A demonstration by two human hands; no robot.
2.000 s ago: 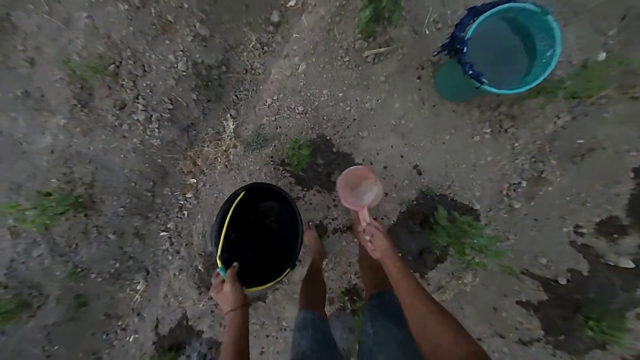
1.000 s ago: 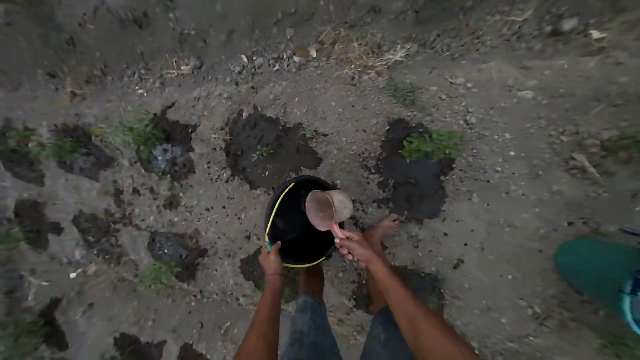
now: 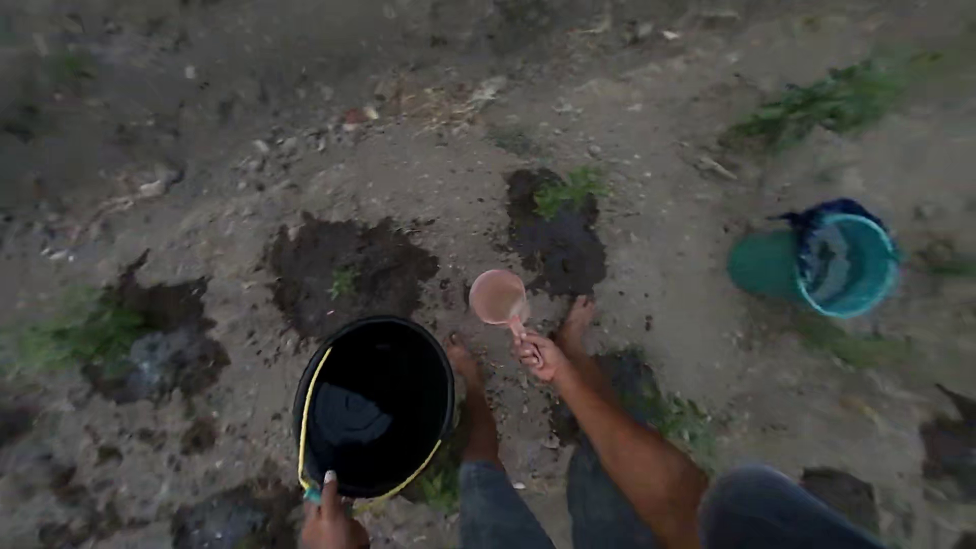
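My left hand [image 3: 332,518] grips the lower left rim of a black bucket [image 3: 374,404], close to the teal piece on its yellow cord handle. Dark water shows inside the bucket. The handle of a pink plastic dipper [image 3: 498,297] is in my right hand [image 3: 540,356], which is to the right of the bucket. The dipper's cup is above the soil, between two wet patches; how much it holds, I cannot tell.
A teal bucket [image 3: 846,265] with dark blue cloth on its rim is at the right. Small green plants [image 3: 568,191] grow in wet soil patches [image 3: 351,274]. My bare feet [image 3: 577,320] are between the black bucket and the right-hand plants. Stones and dry straw [image 3: 450,103] lie farther up.
The dipper, over the black bucket one second ago, is now to its right, still in my right hand. My left hand has stayed at the bucket's rim. The view has turned.
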